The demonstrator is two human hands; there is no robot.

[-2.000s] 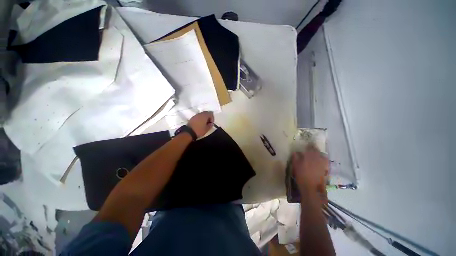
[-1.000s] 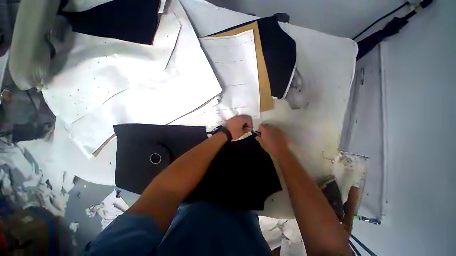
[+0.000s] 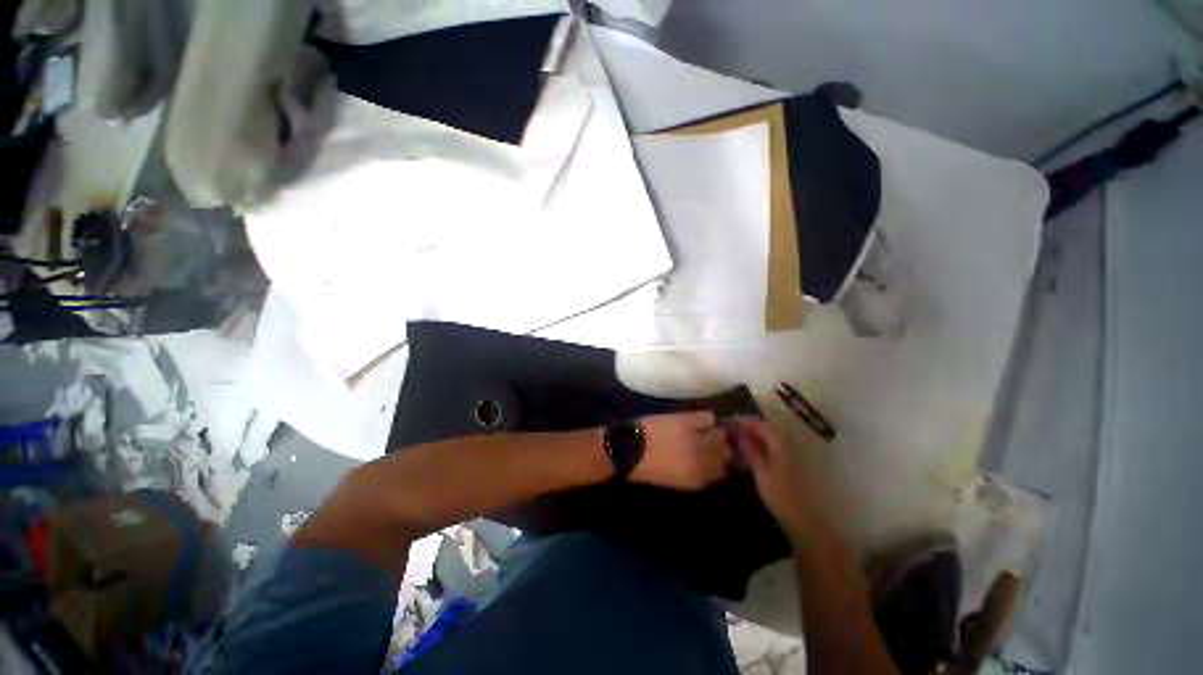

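A black garment panel [image 3: 699, 528] lies along the table's front edge, with another black piece [image 3: 442, 376] to its left. A small dark roll with a pale ring [image 3: 488, 414] lies on the left piece. My left hand [image 3: 686, 451], wearing a dark watch, is over the right panel with its fingers curled. My right hand [image 3: 778, 468] meets it there, fingertips almost touching. Something small and thin seems to be between the fingertips, too blurred to name. Dark thread snips [image 3: 805, 411] lie on the table just beyond my right hand.
The steam iron [image 3: 924, 593] stands blurred at the lower right, beside a pale stained rest [image 3: 1009, 514]. White sheets [image 3: 462, 251], a tan piece [image 3: 784, 224] and a black piece [image 3: 838, 185] lie behind. A grey object [image 3: 877, 297] is near them. A padded arm [image 3: 224, 119] is at back left.
The view has swung, shifting the table rightward. Both hands have moved from the panel's far edge to over the panel. The snips show on the table again, after being out of sight one second ago.
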